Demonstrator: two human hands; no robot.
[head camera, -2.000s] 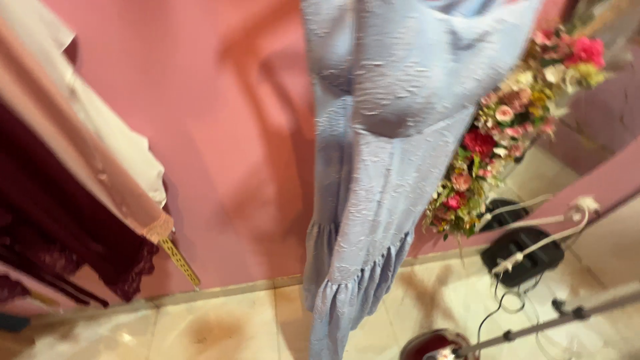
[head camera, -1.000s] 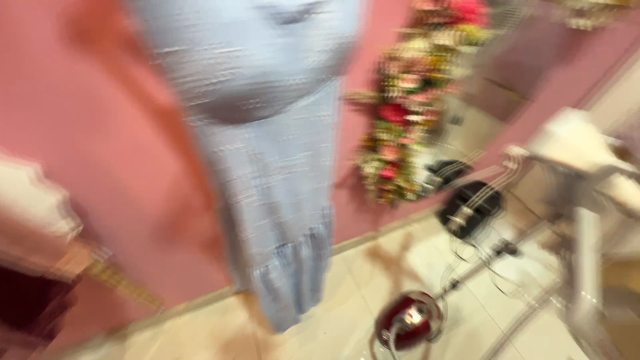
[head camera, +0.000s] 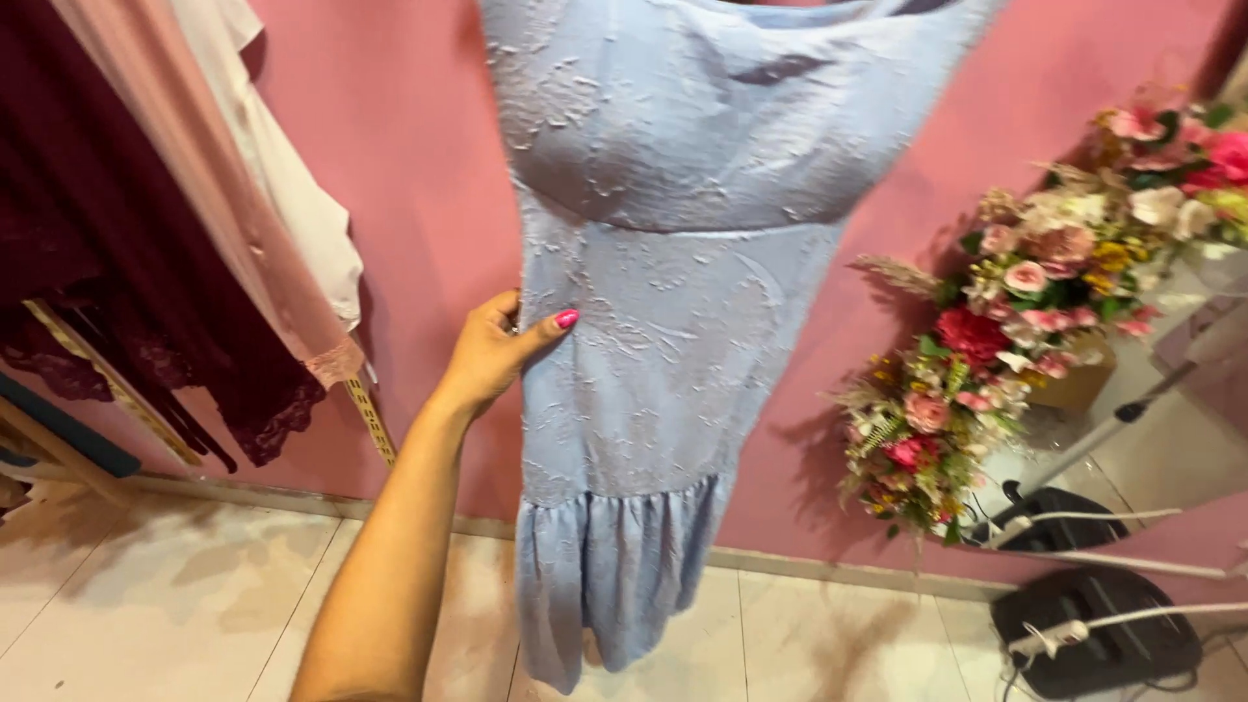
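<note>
A light blue textured dress (head camera: 673, 322) with a gathered ruffle hem hangs before a pink wall, its top cut off by the upper edge of the view. My left hand (head camera: 497, 351) reaches up from below and pinches the left side of the dress below the bust seam. The thumb, with a pink nail, lies on the front of the fabric; the other fingers are mostly hidden behind the edge. My right hand is not in view.
Burgundy lace-trimmed (head camera: 127, 224) and pink garments (head camera: 195, 146) hang at left beside yellow measuring tapes (head camera: 370, 419). A flower arrangement (head camera: 975, 331) borders a mirror at right. A black base with a white cable (head camera: 1097, 634) stands on the tiled floor (head camera: 819, 634).
My left hand has come into view and taken hold of the side of the dress. The view has swung about, and the dress front now shows more fully than two seconds ago.
</note>
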